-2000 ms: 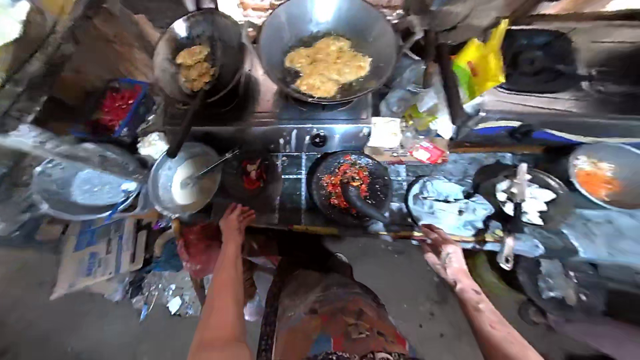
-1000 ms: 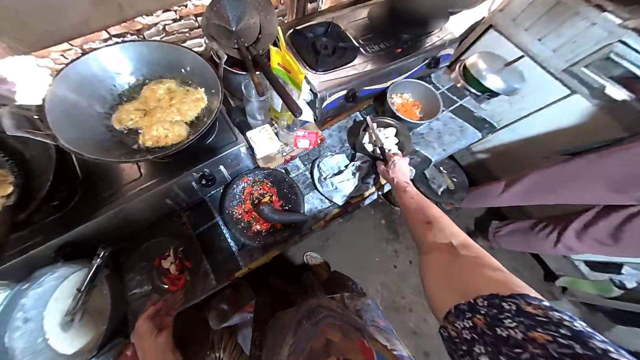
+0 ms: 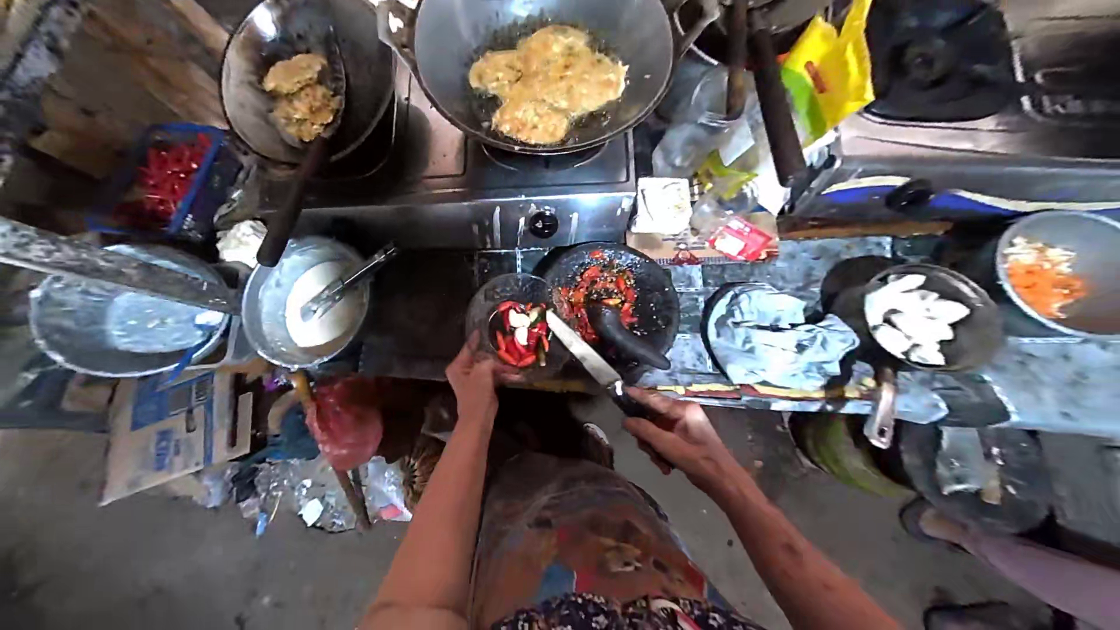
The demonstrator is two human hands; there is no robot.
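Observation:
My left hand (image 3: pixel 477 372) grips the near rim of a clear bowl (image 3: pixel 483 302) that holds red chillies and pale garlic cloves (image 3: pixel 521 331). In my right hand (image 3: pixel 678 429) is the dark handle of a kitchen knife (image 3: pixel 588 354); its blade points up and left, the tip at the right side of the bowl. Just right of the bowl is a dark stone mortar (image 3: pixel 661 293) of crushed red chillies (image 3: pixel 595 289), with a curved dark pestle (image 3: pixel 626 337) lying in it. The knife blade passes over the mortar's left part.
Behind, a wok (image 3: pixel 647 79) of frying batter and a smaller pan (image 3: pixel 236 87) sit on the stove. At left stands a pot of batter (image 3: pixel 254 324) with tongs. Rightward are a plastic-covered dish (image 3: pixel 779 341), a pan of white pieces (image 3: pixel 984 337) and a bowl (image 3: pixel 1085 306). Another person's leg shows lower right.
My right hand has moved left from the pan of white pieces and now holds the knife by the mortar. My left hand has taken hold of the clear bowl. The view has swung back left.

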